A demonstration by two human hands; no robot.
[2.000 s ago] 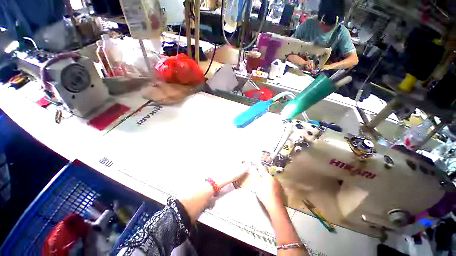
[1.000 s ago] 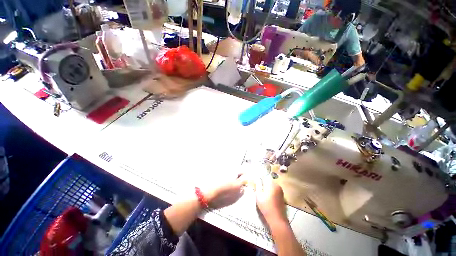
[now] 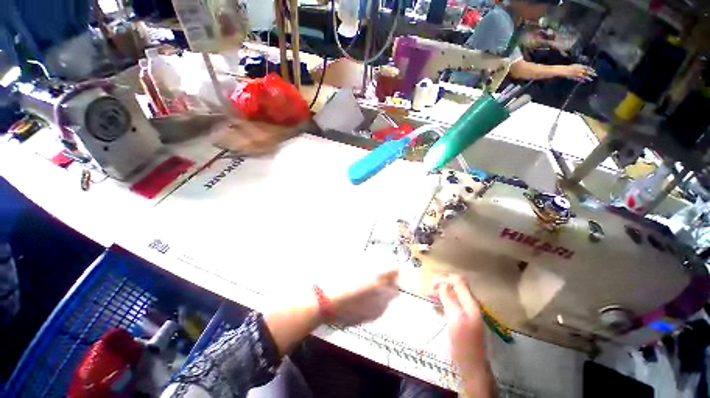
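Note:
The cream sewing machine head marked HIKARI (image 3: 537, 260) stands at the right, with its needle end (image 3: 412, 241) toward the middle. My left hand (image 3: 367, 299) is just in front of the needle end, fingers drawn together. My right hand (image 3: 461, 305) is right of it, in front of the machine head, fingers bent. The hands are apart. Glare and blur hide whether either holds thread or a small part. Green-yellow snips (image 3: 498, 325) lie on the bed, partly behind my right hand.
A blue lamp paddle (image 3: 378, 161) and green tool holder (image 3: 471, 132) rise above the needle end. A blue basket (image 3: 66, 330) is below the table edge. A black slab (image 3: 616, 382) lies at lower right. Another person (image 3: 498, 39) sits behind.
My hands were close together near the needle end. They have separated, with my right hand moved right, nearer the snips. The person behind now stretches an arm out to the right.

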